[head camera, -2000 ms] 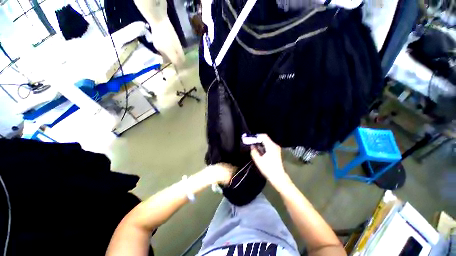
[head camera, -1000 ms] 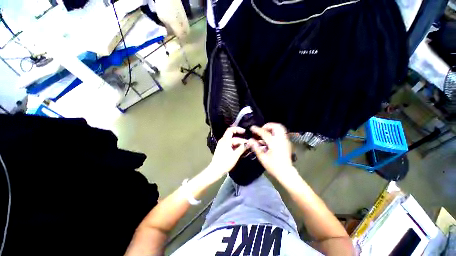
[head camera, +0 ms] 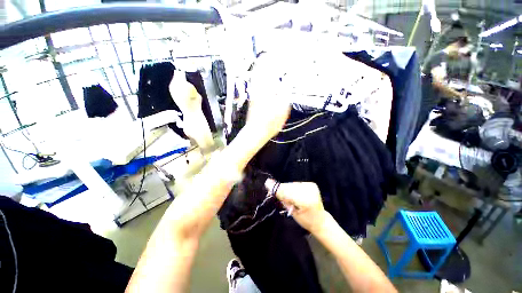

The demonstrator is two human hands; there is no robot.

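Observation:
A full black skirt (head camera: 343,166) hangs in front of me, with pale lines near its waistband and a small pale mark on its front. My right hand (head camera: 300,201) grips the top edge of a dark garment (head camera: 269,246) with a pale wavy line, bunched in front of that skirt. My left hand (head camera: 272,109) is raised near the left end of the hanging skirt's waistband. It is washed out by glare, so its fingers and anything in them cannot be made out.
A black heap (head camera: 51,246) lies at the lower left. A grey rail (head camera: 109,14) crosses the upper left. A blue stool (head camera: 420,229) stands at the right. White and denim-blue garments (head camera: 403,97) hang behind the skirt. A person (head camera: 441,80) is at the far right.
The view has tilted up. My left hand has left my right hand and risen to the skirt's waist level. My right hand still holds dark fabric, now bunched higher and draping down over my legs.

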